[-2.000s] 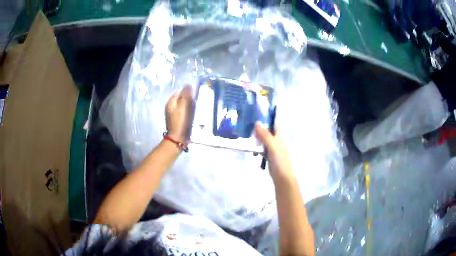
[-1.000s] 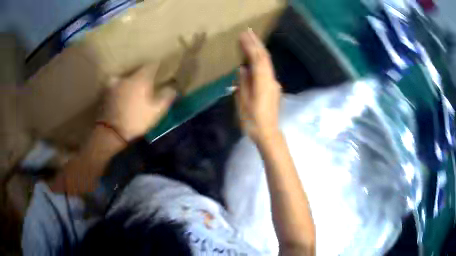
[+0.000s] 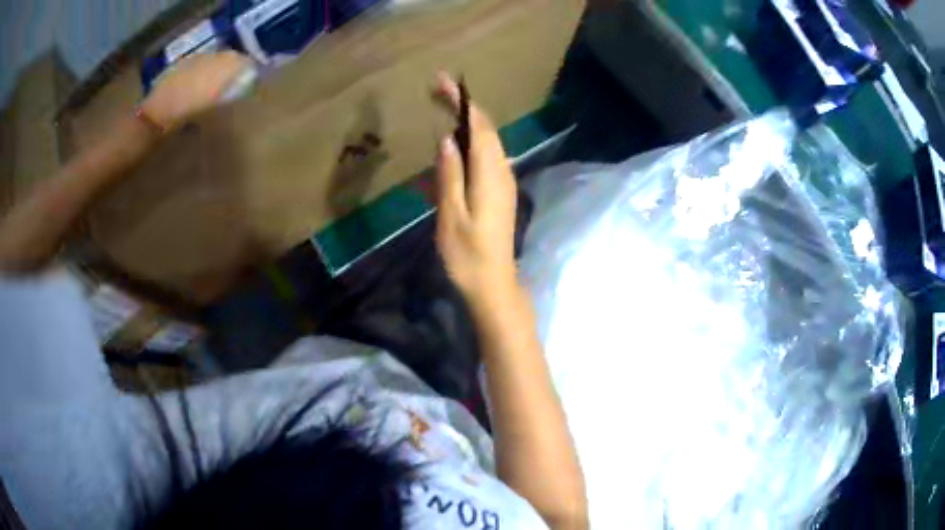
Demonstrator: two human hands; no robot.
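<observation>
My left hand (image 3: 197,91) is at the upper left, at the open top edge of the brown carton (image 3: 414,93), beside dark blue retail boxes (image 3: 280,23). It is blurred, with a small pale patch at its fingertips, and I cannot tell whether it grips anything. My right hand (image 3: 479,207) is raised in front of the carton's side, fingers pointing up. It holds a slim black pen-like cutter (image 3: 463,124) upright between thumb and fingers. No blade can be made out.
A large whitish translucent waste bag (image 3: 663,373) fills the right side, glaring white. Behind it, more dark blue retail boxes (image 3: 819,47) lie on the green bench (image 3: 715,31). A green strip (image 3: 378,223) runs along the carton's lower edge. Another box-like pile (image 3: 145,321) is at lower left.
The view has turned left towards the carton. The retail box held earlier over the bag is out of my right hand. My left hand has moved up and left to the carton's top edge.
</observation>
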